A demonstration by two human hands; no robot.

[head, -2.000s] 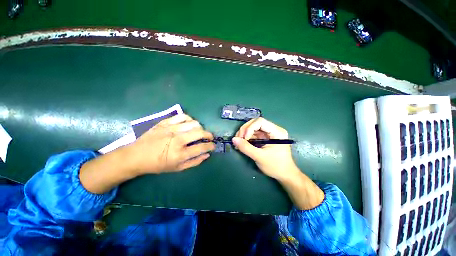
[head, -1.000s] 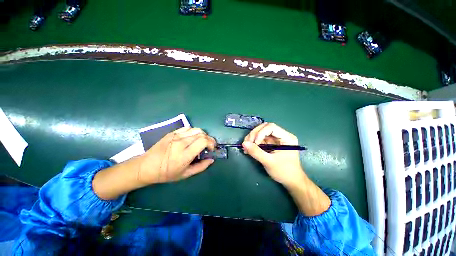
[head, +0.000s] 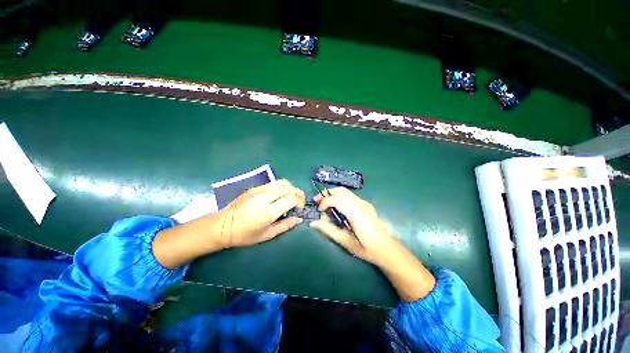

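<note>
My left hand (head: 266,212) holds one end of a small black speaker module (head: 309,212) low over the bench, at the middle of the view. My right hand (head: 351,224) has its fingertips at the module's other end and holds dark tweezers (head: 338,217) within the palm, their tips pointing up and away. A second speaker module (head: 339,177) lies flat on the bench just beyond my right hand. A dark adhesive sheet with a white border (head: 242,185) lies partly under my left hand. A white backing paper (head: 198,208) shows beside it, partly covered by my left forearm.
Two white trays (head: 559,168) with rows of black modules stand at the right. A loose white strip (head: 25,176) lies at far left. A brown rail with chipped paint (head: 276,101) separates the bench from the green belt (head: 228,62), which carries several phone assemblies (head: 300,44).
The tweezers have turned from lying level between the hands to slanting inside my right hand. My right fingertips have moved in to the module. More phone assemblies show on the belt.
</note>
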